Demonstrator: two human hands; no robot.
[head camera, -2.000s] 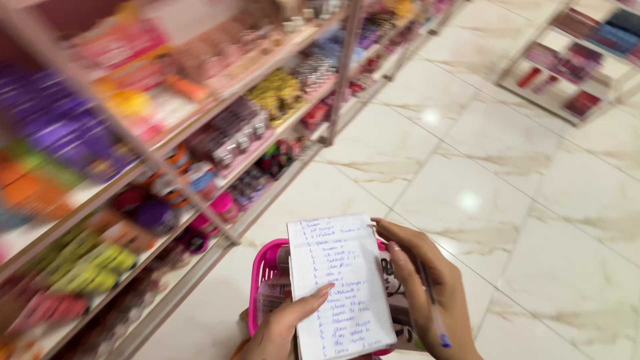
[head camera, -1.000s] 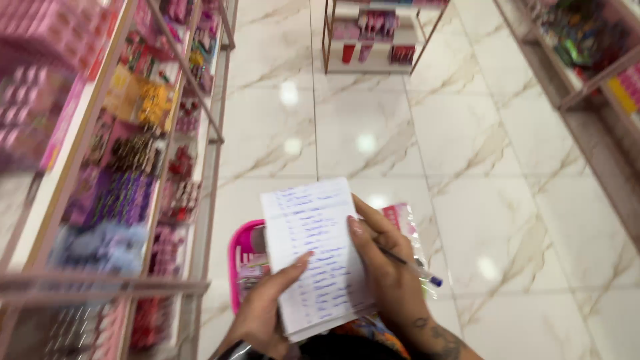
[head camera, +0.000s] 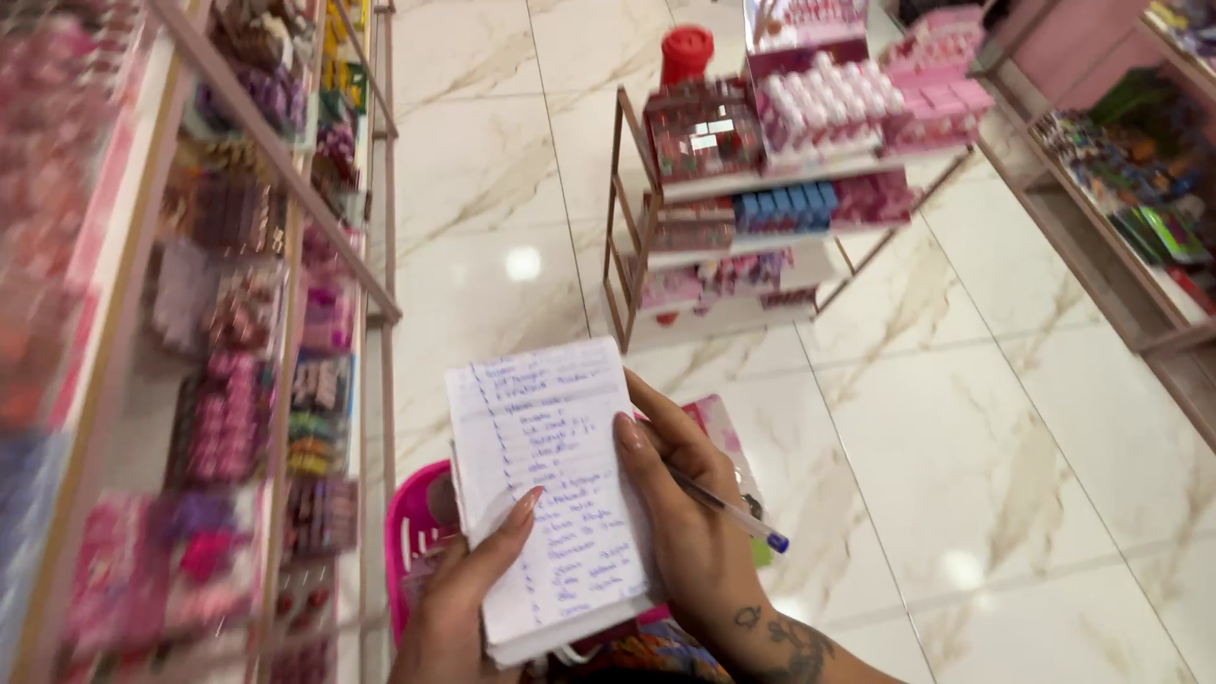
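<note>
A small pad of lined paper (head camera: 560, 456) with a handwritten list in blue ink is held in front of me. My left hand (head camera: 465, 598) grips its lower left side, thumb lying over the page. On the right edge, my right hand (head camera: 689, 503) holds the pad with its thumb on top, and a clear ballpoint pen (head camera: 727, 511) with a blue end lies between its fingers. Beneath the pad is a pink plastic basket (head camera: 407, 532), mostly hidden. Part of a pink and white package (head camera: 727, 432) shows behind my right hand.
Shelving with many small packaged goods (head camera: 228, 408) runs along the left. Ahead on the marble-look tile floor (head camera: 855, 456) stands a low display rack (head camera: 655, 247) with boxed items and a red container (head camera: 686, 52) near it. Another shelf unit (head camera: 1121, 190) stands at the right.
The view has swung along the aisle, and the low rack now shows larger and nearer. Both hands still hold the pad, with the pen in my right hand.
</note>
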